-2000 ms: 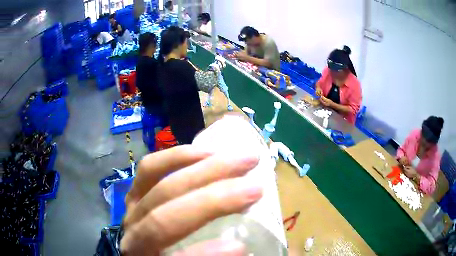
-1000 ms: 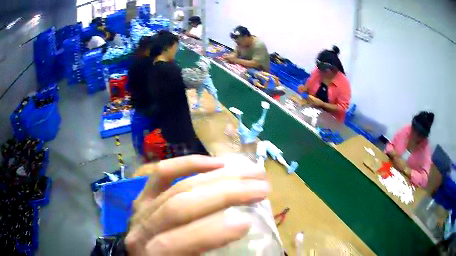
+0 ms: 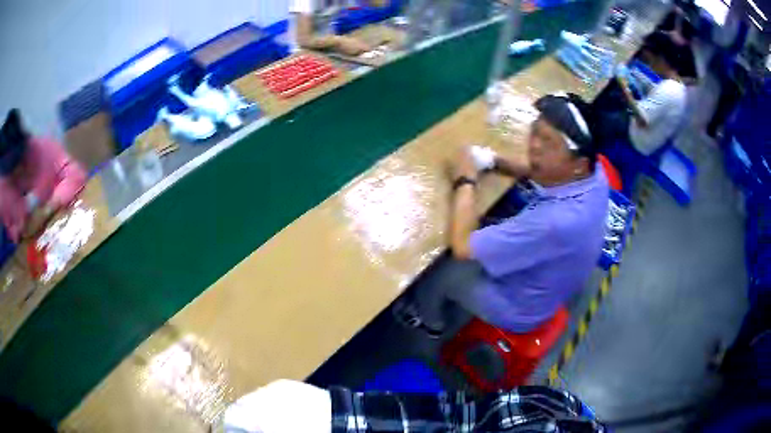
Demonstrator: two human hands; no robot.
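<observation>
My right hand [image 3: 277, 409], in a white glove below a black-and-white plaid sleeve, is at the bottom edge. It is blurred and cut off, over the near edge of the tan bench [image 3: 279, 292]. Its fingers do not show clearly, so I cannot tell if it holds anything. A heap of small pale parts [image 3: 184, 376] lies on the bench just left of it. My left hand is not in view.
A seated person in a purple shirt [image 3: 541, 241] on a red stool [image 3: 507, 351] works by another pale heap [image 3: 389, 207]. The green belt [image 3: 254, 199] runs behind. Red parts [image 3: 298, 75] and pale-blue parts [image 3: 203, 110] lie across it. Yellow-black tape [image 3: 592, 313] marks the floor.
The view has swung right along the bench. The bare hand with the whitish object has left the picture, and the gloved hand and plaid sleeve have come in at the bottom.
</observation>
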